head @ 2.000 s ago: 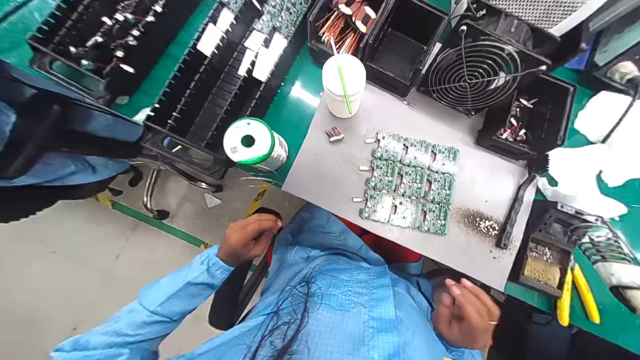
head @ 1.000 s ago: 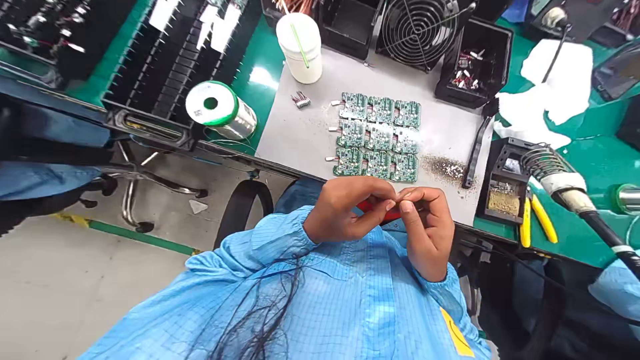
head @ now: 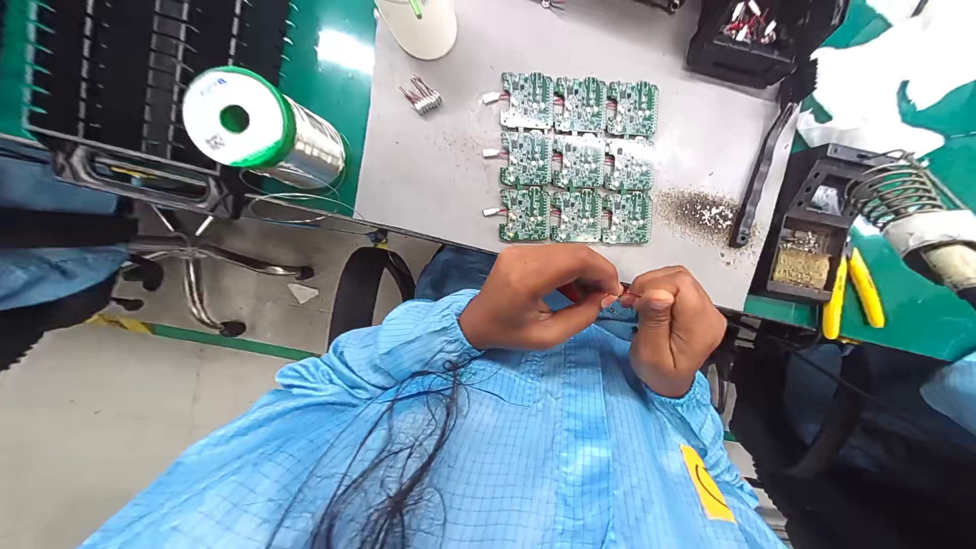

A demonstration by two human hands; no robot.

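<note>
My left hand and my right hand meet at the front edge of the grey mat, fingertips pinched together. Between them runs a thin red wire, with a small pale piece at the left fingertips that is too small to make out. Just beyond my hands lies a panel of green printed circuit boards in rows, with white connectors on short red wires along its left side. A small bundle of wired connectors rests on the mat to the upper left.
A solder wire spool stands left, by black slotted racks. A white cup is at the mat's back. At right are a black brush, dark debris, a soldering iron stand, yellow-handled pliers and a parts bin.
My hands were apart at the two sides of my body two seconds ago, then came together before the boards. The thin red wire now shows between them. The view has shifted.
</note>
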